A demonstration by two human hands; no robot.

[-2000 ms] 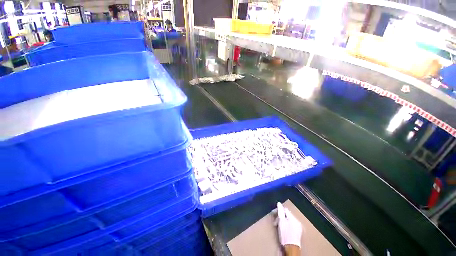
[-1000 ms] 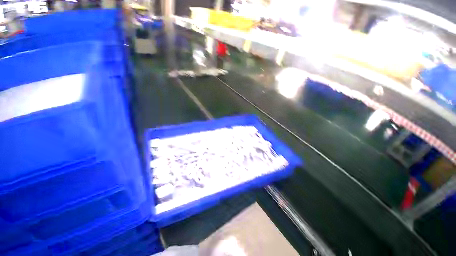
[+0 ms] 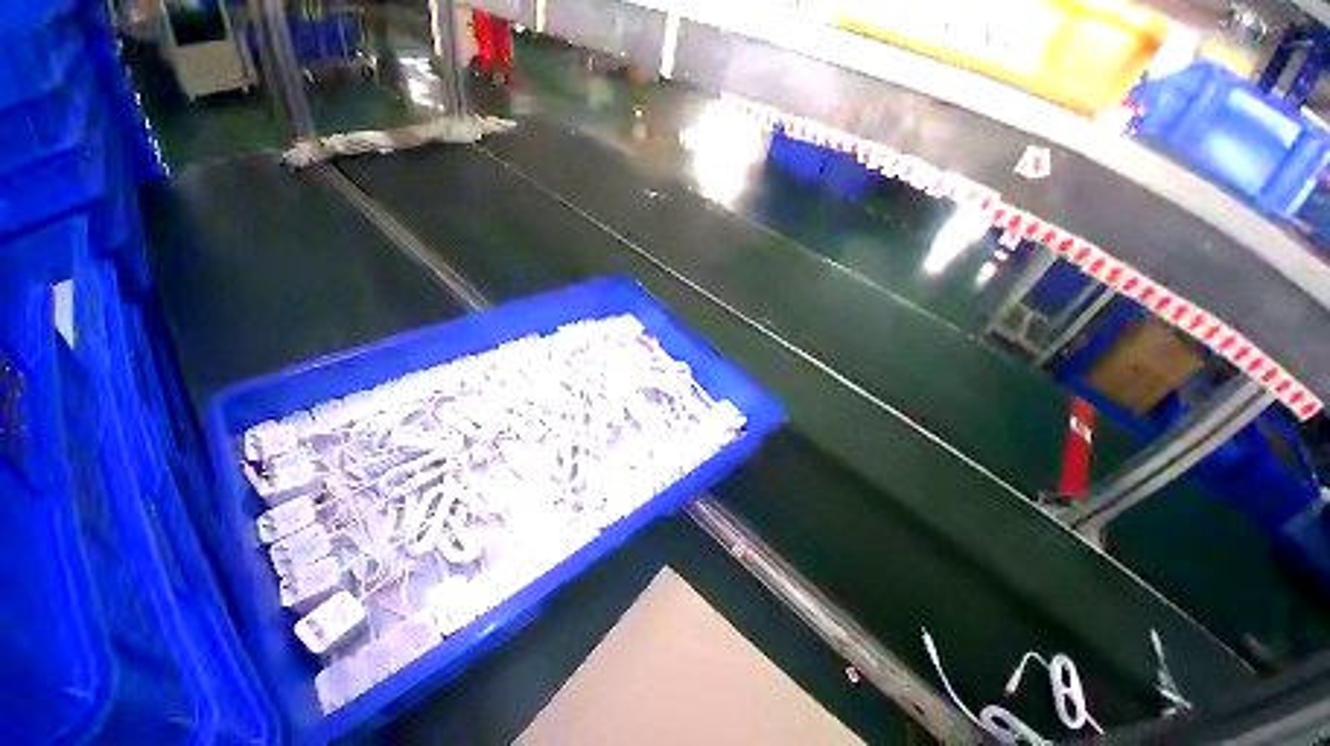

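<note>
A blue turnover crate (image 3: 584, 542) rests over the conveyor's metal edge rail, left of centre. It is filled with white power adapters (image 3: 333, 622) in rows along its sides, with bundled white cords (image 3: 445, 510) between them. A beige work board (image 3: 678, 678) lies in front of me at the bottom edge. More white adapter cords (image 3: 1069, 691) lie on the belt at the bottom right, partly cut off by the frame. Neither of my hands is in view.
Stacked blue crates (image 3: 88, 481) stand at the left. The dark green conveyor belt (image 3: 817, 452) runs diagonally beside the crate. A raised line with a red-and-white strip (image 3: 1109, 270) crosses the upper right, with another blue crate (image 3: 1233, 139) on it. Metal posts stand at the upper left.
The view has swung right and down. The gloved hand seen on the board two seconds ago is out of view. Cords on the belt at bottom right have come into view.
</note>
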